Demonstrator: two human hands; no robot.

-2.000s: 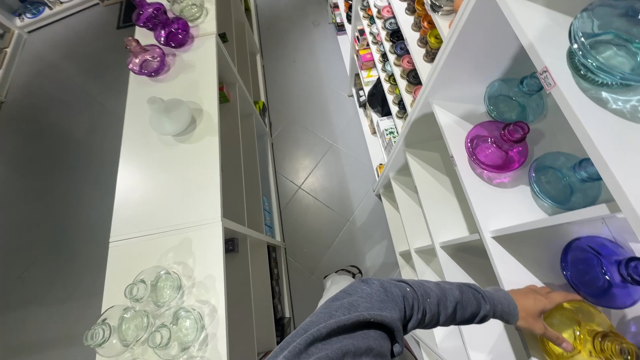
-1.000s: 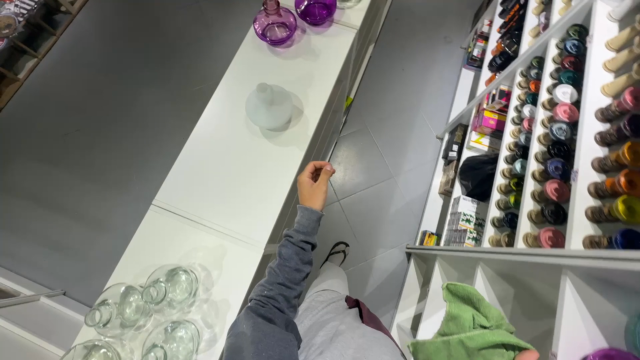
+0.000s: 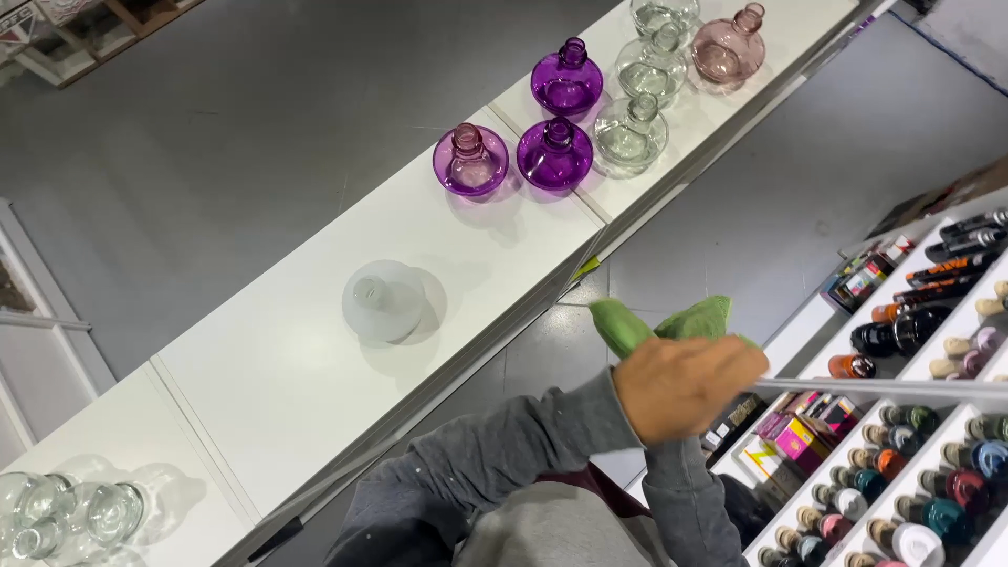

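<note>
My left hand (image 3: 689,387), slightly blurred, is right of centre, above a green cloth (image 3: 697,319) whose two ends stick out beyond it. Whether its fingers grip the cloth cannot be told. The right forearm, in a grey sleeve, rises beneath it; the right hand is hidden. A frosted white round glass vase (image 3: 383,302) stands alone on the white counter (image 3: 260,346). Farther up stand a pink-purple vase (image 3: 471,160), two purple vases (image 3: 555,155), several clear vases (image 3: 631,134) and a pale pink vase (image 3: 728,47). More clear vases (image 3: 114,508) stand at lower left.
To the right, white shelving (image 3: 866,425) holds rows of small bottles with coloured contents, small boxes (image 3: 791,445) and dark bottles (image 3: 898,331). A grey tiled floor aisle (image 3: 756,205) runs between counter and shelving. Wooden compartments (image 3: 102,31) show at upper left.
My left hand, earlier at a yellow glass vase on the right shelves, then raised over the aisle, is now above the green cloth. The cloth has moved up from the lower right. The view has swung left.
</note>
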